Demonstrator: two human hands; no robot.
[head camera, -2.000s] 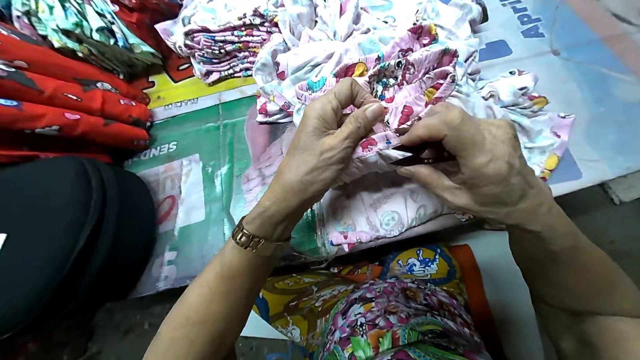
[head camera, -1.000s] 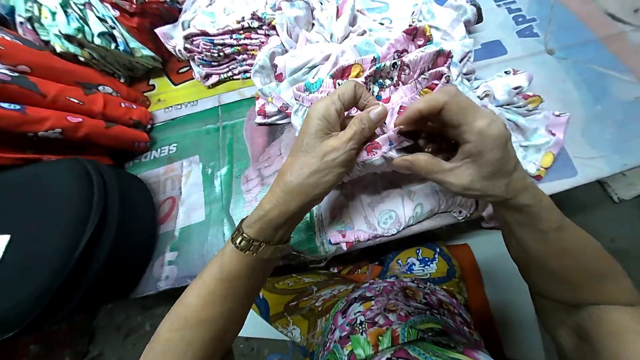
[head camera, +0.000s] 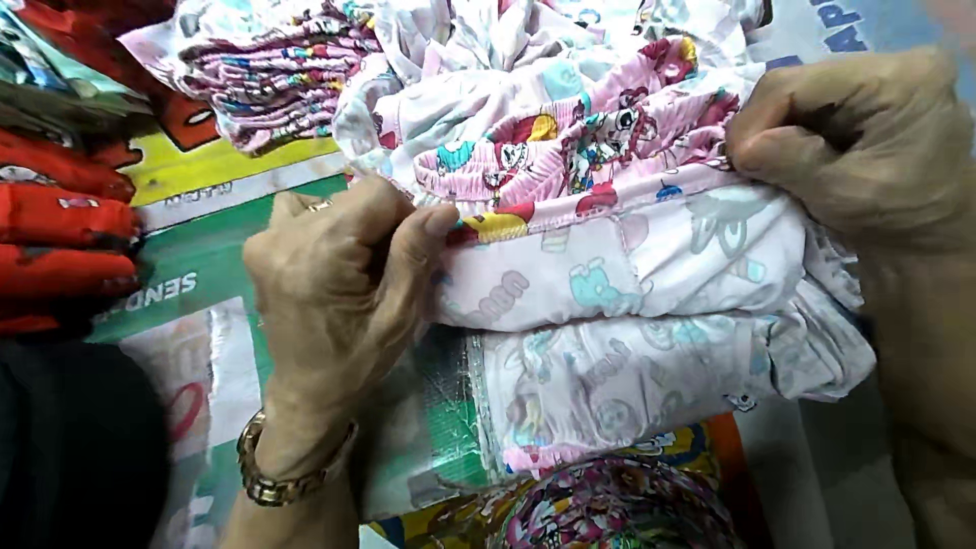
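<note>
A pink printed cloth garment (head camera: 549, 274) with a gathered, elastic-looking waistband is stretched between my two hands. My left hand (head camera: 343, 267), with a gold-coloured wristwatch (head camera: 286, 465) below it, pinches the band's left end between thumb and curled fingers. At the right end, my right hand (head camera: 854, 145) is closed on the same band; whether it also holds a tool inside the fist cannot be told. Just behind the band lie more gathered pink waistbands (head camera: 610, 137). Beneath the held part, a pale printed cloth (head camera: 633, 381) hangs toward my lap.
A stack of folded pink garments (head camera: 282, 84) lies at the back left. Red printed cloths (head camera: 61, 229) are piled at the far left, above a black rounded object (head camera: 76, 442). Green, yellow and white printed plastic sheeting (head camera: 191, 244) covers the work surface.
My hands were close together at the band; now they are spread apart with the band pulled straight between them. The dark pointed tool seen earlier in my right hand no longer shows.
</note>
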